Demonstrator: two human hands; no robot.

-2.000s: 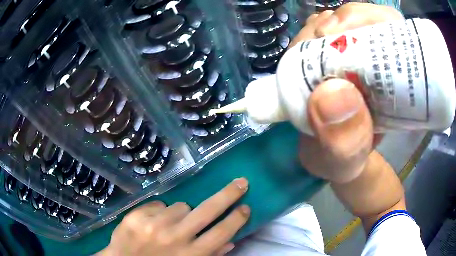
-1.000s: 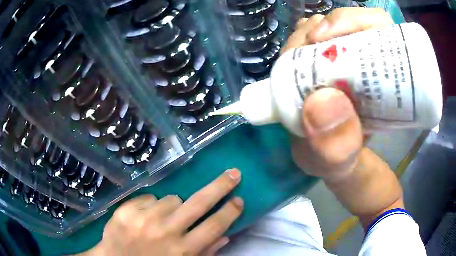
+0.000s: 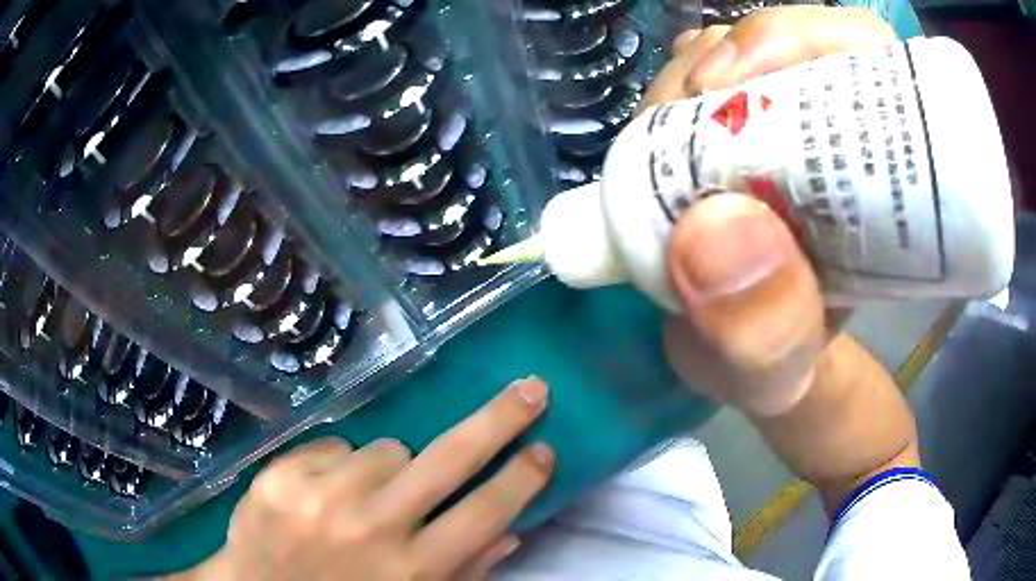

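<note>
My right hand grips the white glue bottle, which lies sideways with its printed label and red marks showing. Its pale yellowish nozzle points left, with the tip at the near end of a row of black round parts. Whether the tip touches a part I cannot tell. The parts stand in overlapping rows in the clear tray. My left hand rests by the tray's near edge with its fingers apart, holding nothing.
The green mat lies under and beside the tray. The white work coat is below. Grey floor with a yellow line shows past the bench edge. A dark grey object stands at the far right.
Since two seconds ago the bottle has moved slightly left, and its tip now sits by the row's last part near the tray's edge. My left hand has shifted slightly left.
</note>
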